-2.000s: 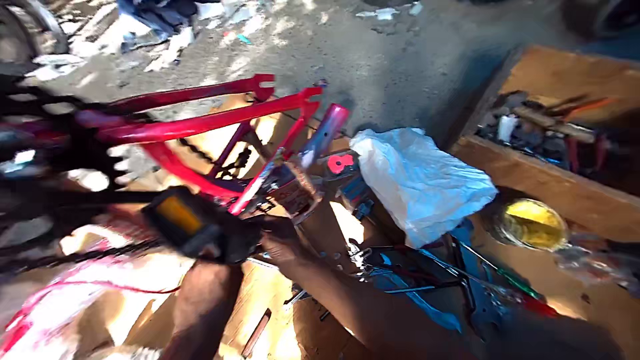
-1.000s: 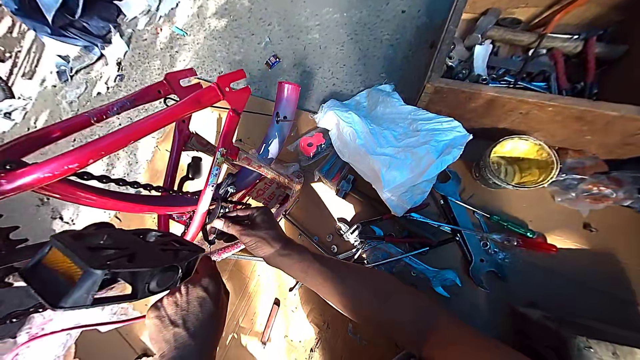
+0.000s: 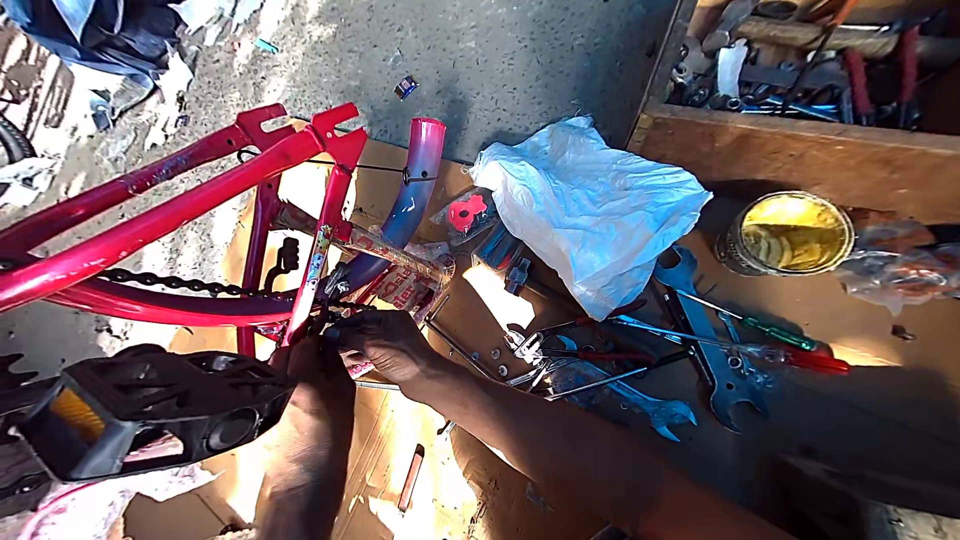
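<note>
A red bicycle frame (image 3: 172,180) lies across the left side, with a black bicycle chain (image 3: 187,283) running along it. My right hand (image 3: 386,345) has its thumb and fingers pinched together at the chain's right end, beside a frame tube; what sits between the fingertips is too small to tell. My left hand (image 3: 315,397) is close against it, its fingers at the foot of the same tube and partly hidden, so its hold cannot be made out. A black pedal (image 3: 165,405) with an amber reflector is in front of my left wrist. Behind the frame stands a curved blue-and-pink tube (image 3: 412,195).
A white plastic bag (image 3: 592,210) lies on cardboard right of the frame. Near it are open-end wrenches (image 3: 705,345), a green-handled screwdriver (image 3: 780,332) and loose washers. Farther right stand a tin of yellow grease (image 3: 795,232) and a wooden toolbox (image 3: 795,154).
The view has shifted since two seconds ago. My left hand has moved from below the pedal toward the chain's end beside my right hand, which remains at that part of the frame.
</note>
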